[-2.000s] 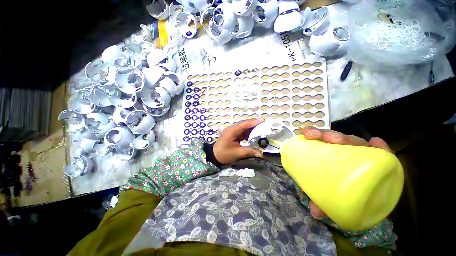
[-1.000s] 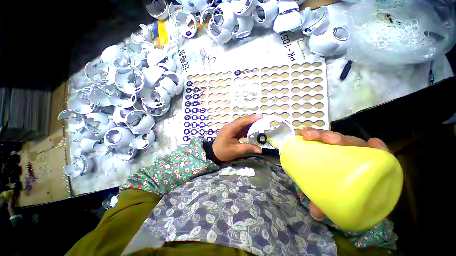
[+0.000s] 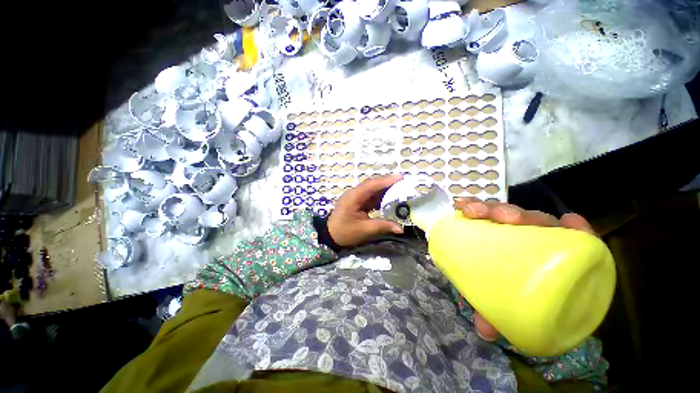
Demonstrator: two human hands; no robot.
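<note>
My left hand (image 3: 359, 213) holds a white plastic shell (image 3: 427, 192) between thumb and fingers, above the near edge of the punched tray. A dark ring-shaped eye disc (image 3: 402, 212) shows in the shell's near left part. My right hand (image 3: 503, 213) is wrapped around a large bright yellow squeeze bottle (image 3: 529, 280), which hides most of the palm. The bottle lies tilted, its narrow end toward the shell. Its tip is at the shell beside the disc; whether it touches cannot be told. The punched tray (image 3: 378, 143) has blue-ringed discs in its left columns.
Heaps of white shells (image 3: 184, 207) lie left of the tray and along the back. A yellow strip (image 3: 249, 49) lies among them. A clear plastic bag (image 3: 614, 50) and a short black stick (image 3: 532, 107) are at the right. Grey stacked sheets (image 3: 38, 169) stand far left.
The shell in my left hand has turned, so its disc faces up more than two seconds ago. The bottle has shifted very slightly left. Both hands keep their hold.
</note>
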